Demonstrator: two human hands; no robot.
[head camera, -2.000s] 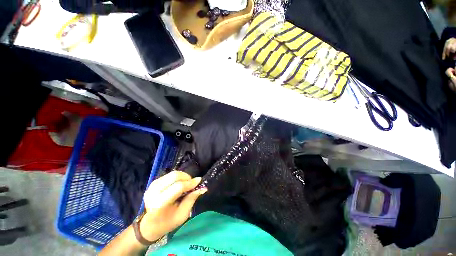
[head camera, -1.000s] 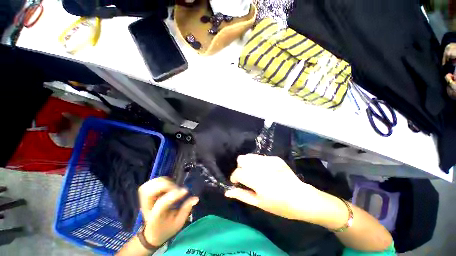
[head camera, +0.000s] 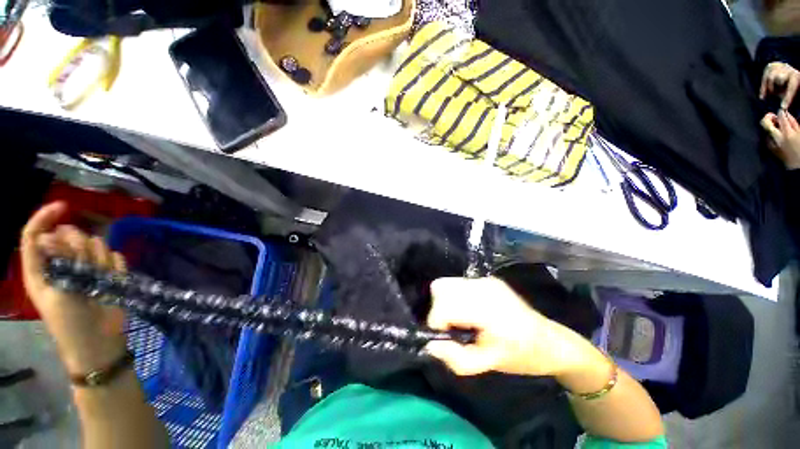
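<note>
A black glittering beaded trim (head camera: 263, 314) is stretched in a nearly straight line between my two hands, above the lap and the basket. My left hand (head camera: 75, 285) is raised at the far left, with the trim's left end against its fingers. My right hand (head camera: 491, 329) is closed on the right end, near the middle of the view. Dark, partly sheer fabric (head camera: 368, 263) lies on the lap under the trim. A glittering strip (head camera: 478, 254) hangs at the table edge by a pale spot. No needle or thread can be made out.
The white table (head camera: 351, 167) bears a phone (head camera: 226, 88), a tan container (head camera: 338, 53) with dark pieces, a striped bundle (head camera: 491, 105), dark-handled scissors (head camera: 649, 195) and black cloth (head camera: 632, 88). A blue basket (head camera: 250, 351) and purple stool (head camera: 640, 338) stand below. Another person's hands (head camera: 781, 114) show at right.
My left hand has moved up and far left, and the trim is now pulled out long between both hands. My right hand stays near mid-view. The view has shifted slightly.
</note>
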